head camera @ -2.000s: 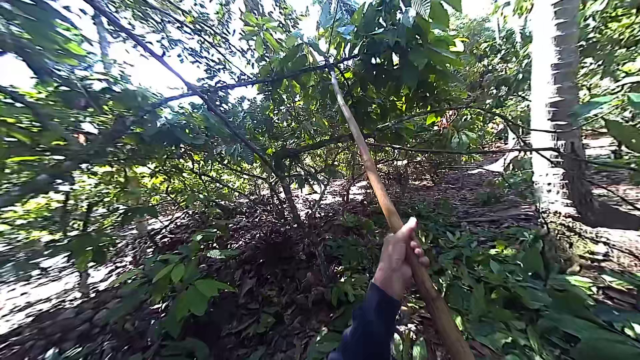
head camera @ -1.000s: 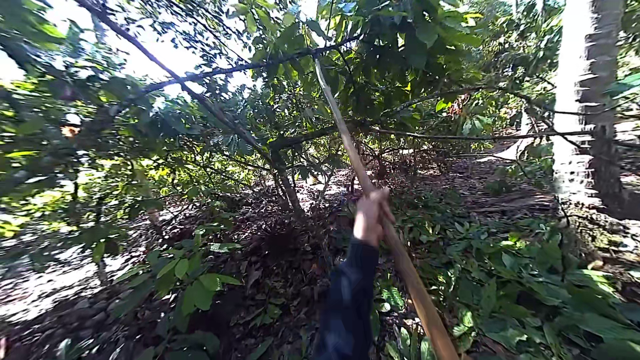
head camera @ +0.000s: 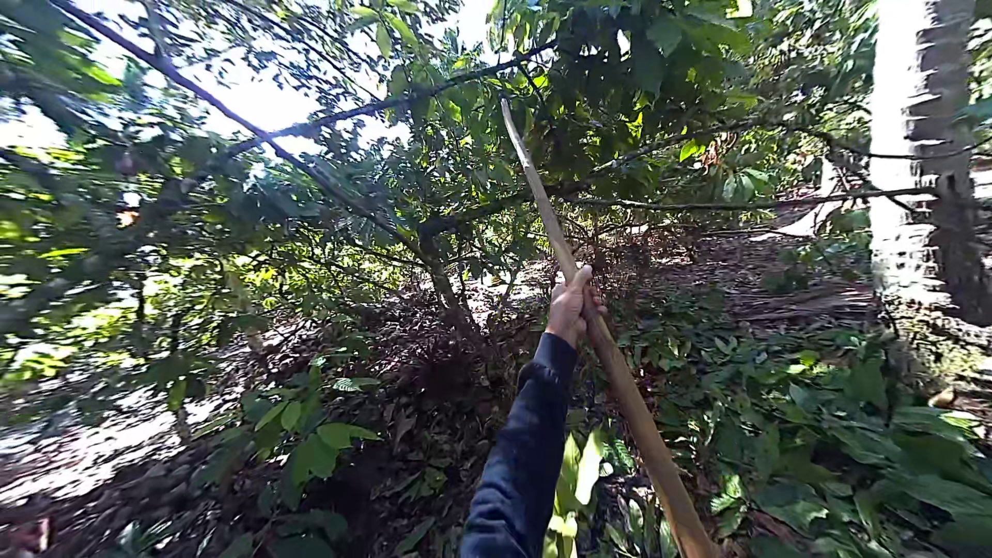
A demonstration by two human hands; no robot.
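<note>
My left hand [head camera: 572,306], in a dark blue sleeve, is closed around a long wooden pole [head camera: 639,411] near the middle of the view. The thumb lies along the top of the pole and the fingertips show on its right side. From the lower right edge the pole slants up and left, narrowing to a pale tip [head camera: 508,112] among leafy branches. The tip appears just below a thin dark branch [head camera: 418,94]; whether they touch I cannot tell. My right hand is out of view, and so is the near end of the pole.
A pale ringed tree trunk [head camera: 899,232] stands at the right. A thin bare branch [head camera: 752,205] reaches across toward it. Behind the pole, a small forked tree [head camera: 446,291] rises from leaf litter. Low green plants [head camera: 876,434] cover the ground at lower right.
My left hand has moved up and a little left in the view since the oldest frame, still around the pole. More of the sleeve now shows.
</note>
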